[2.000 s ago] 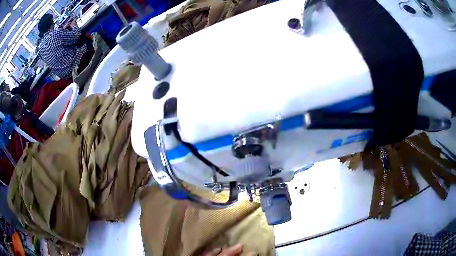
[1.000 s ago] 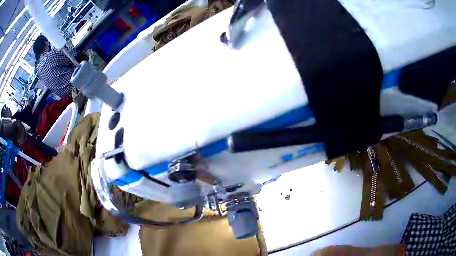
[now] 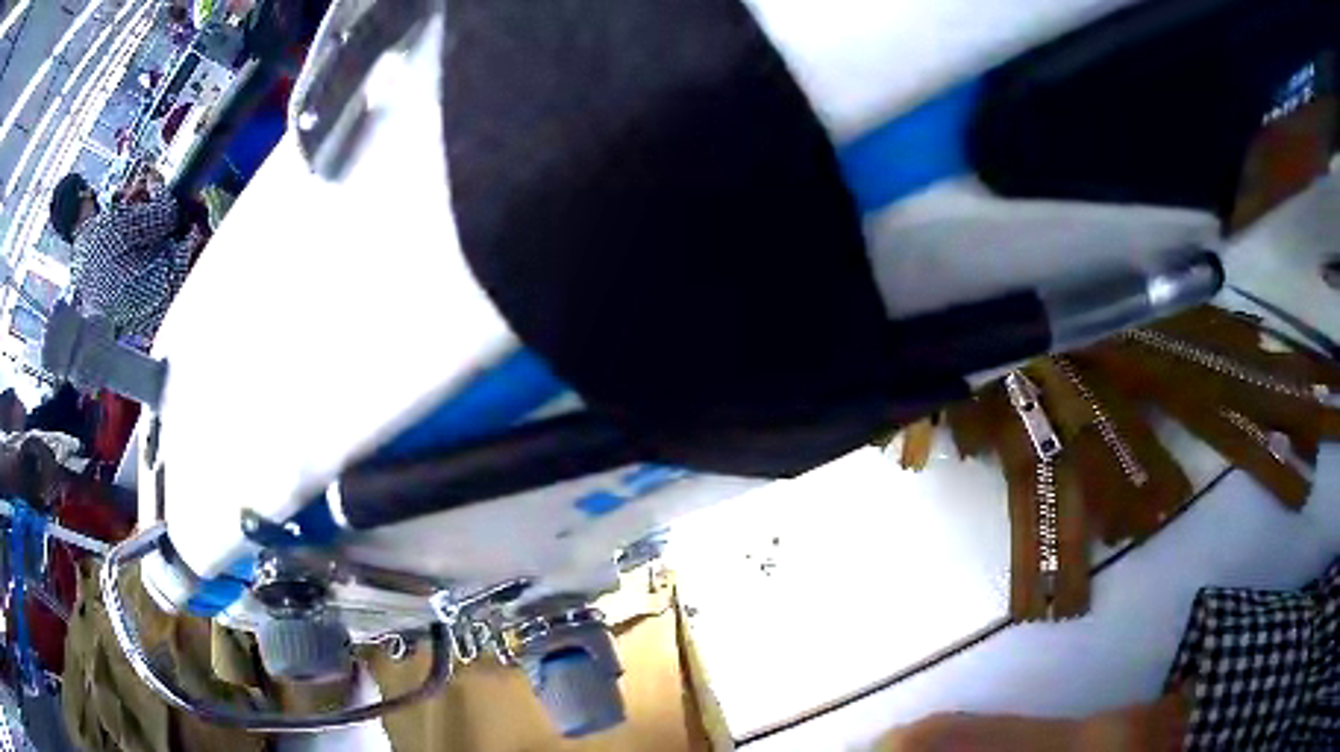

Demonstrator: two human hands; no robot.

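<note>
A khaki-brown cut fabric panel [image 3: 588,691] lies flat under the left end of the white sewing machine head [image 3: 353,279]. The needle and presser foot are hidden by the head. My right hand [image 3: 1029,732] is low at the bottom edge, right of the panel. Only its wrist side shows below a checked sleeve; its fingers are cut off, so its grip cannot be seen. My left hand is out of the picture. Brown zippers [image 3: 1049,514] with metal teeth lie fanned out right of the machine head.
A heap of brown cut panels [image 3: 132,654] is at the lower left, behind the curved metal guard. A wide black band [image 3: 647,221] wraps the machine arm. A person in a checked shirt [image 3: 125,265] is in the background at upper left.
The view has moved closer and to the right, so the machine fills more of it. The fingertips on the panel at the bottom edge are gone. My right wrist and sleeve now show at lower right.
</note>
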